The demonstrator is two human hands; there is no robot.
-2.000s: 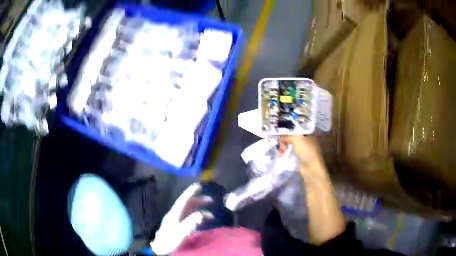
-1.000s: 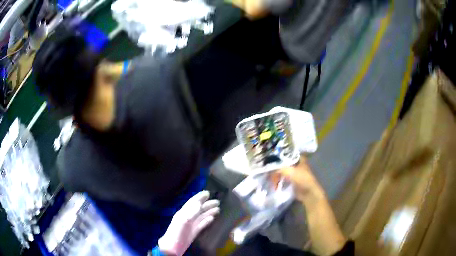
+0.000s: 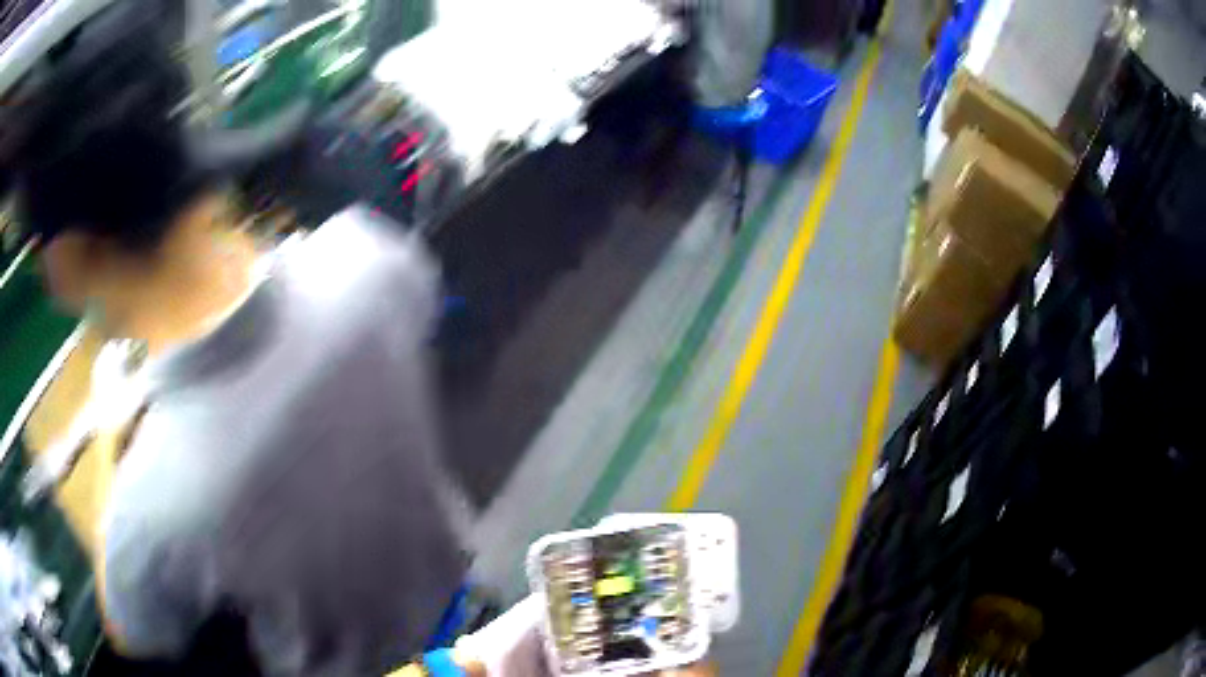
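An open power strip housing (image 3: pixel 622 598) is at the bottom centre, its insides facing me: gold contact rows, a green board, a yellow block and coloured wires. Another white piece (image 3: pixel 721 571) shows behind its right side. My right hand (image 3: pixel 696 671) shows only as a sliver of skin under the housing's lower right corner, holding it; the rest is cut off. My left hand (image 3: pixel 513 640), in a white glove, is at the housing's left side, its fingers hidden behind it. I cannot tell whether it grips.
A person in grey (image 3: pixel 298 437) is close on the left, by the green line. White bagged units (image 3: pixel 516 66) are piled beyond. A blue bin (image 3: pixel 794 106) stands farther along the yellow-lined aisle. Cardboard boxes (image 3: pixel 992 199) and a dark slotted structure (image 3: pixel 1045 384) are on the right.
The view has swung from the blue tote and large cartons to the aisle. The housing now sits lower in view, and my gloved left hand has come up against its left side.
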